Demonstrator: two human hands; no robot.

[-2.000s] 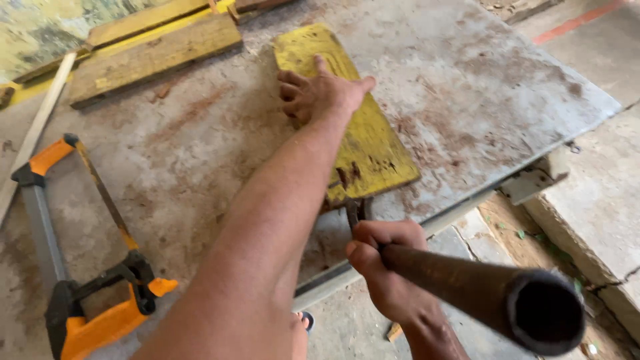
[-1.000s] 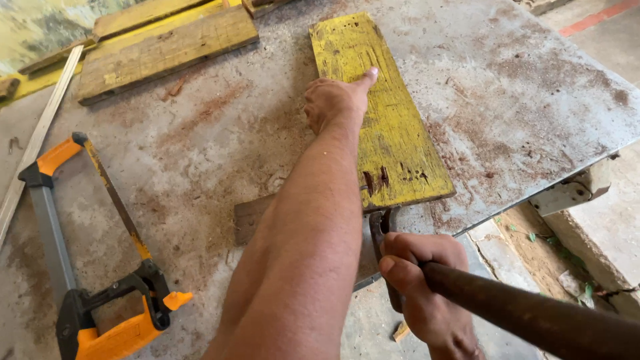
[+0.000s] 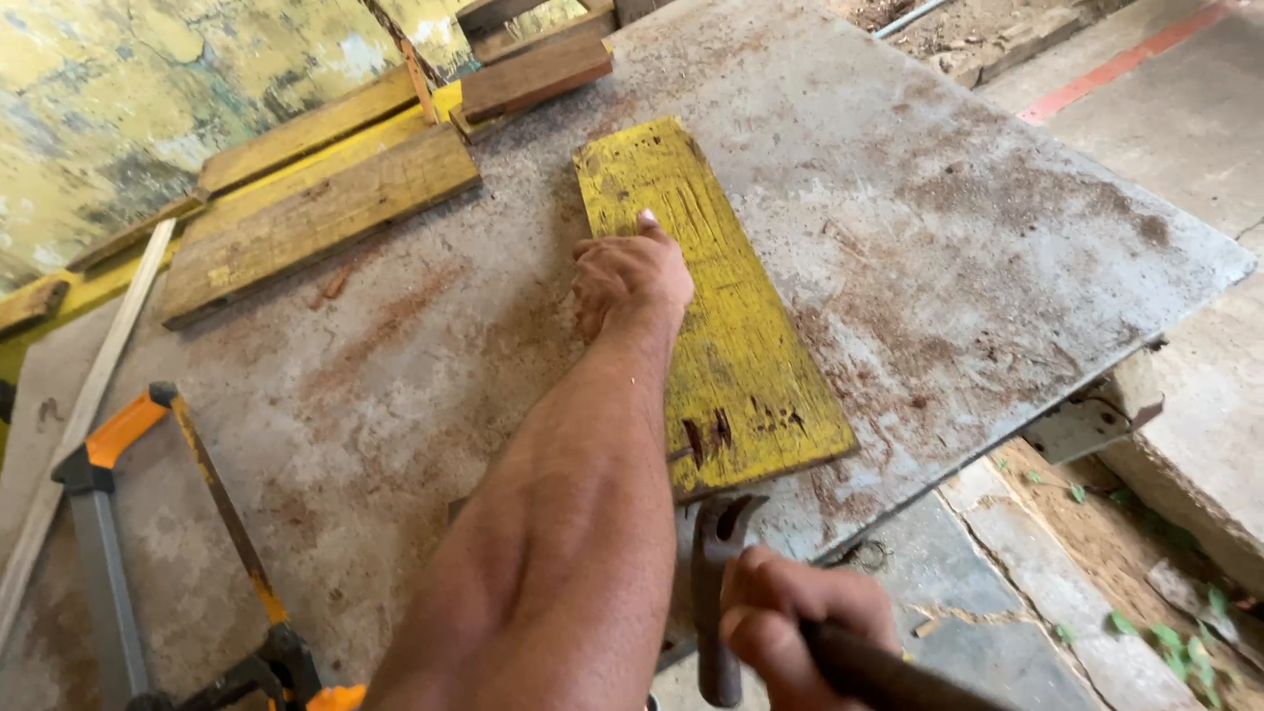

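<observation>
A yellow-painted wooden board (image 3: 741, 336) lies on the worn grey tabletop (image 3: 918, 267), its near end splintered in places. My left hand (image 3: 632, 281) grips the board's left edge around its upper middle, thumb on the painted face. Below the near end, my right hand (image 3: 805, 617) is closed around a claw hammer (image 3: 716, 592) close to its head, the claw up near the board's edge and the dark handle running to the lower right. A nail seems to show by the splintered spot, partly behind my left forearm.
An orange and grey hacksaw (image 3: 109, 563) lies at the left, beside a thin pale strip of wood (image 3: 84, 405). Weathered planks (image 3: 326, 227) and a short brown wood block (image 3: 538, 74) lie by the stained wall. The table's edge drops to a broken floor at the right.
The hammer's claw was against the board's near end and is now a little apart from it. My left hand has stayed on the board throughout. The view has shifted.
</observation>
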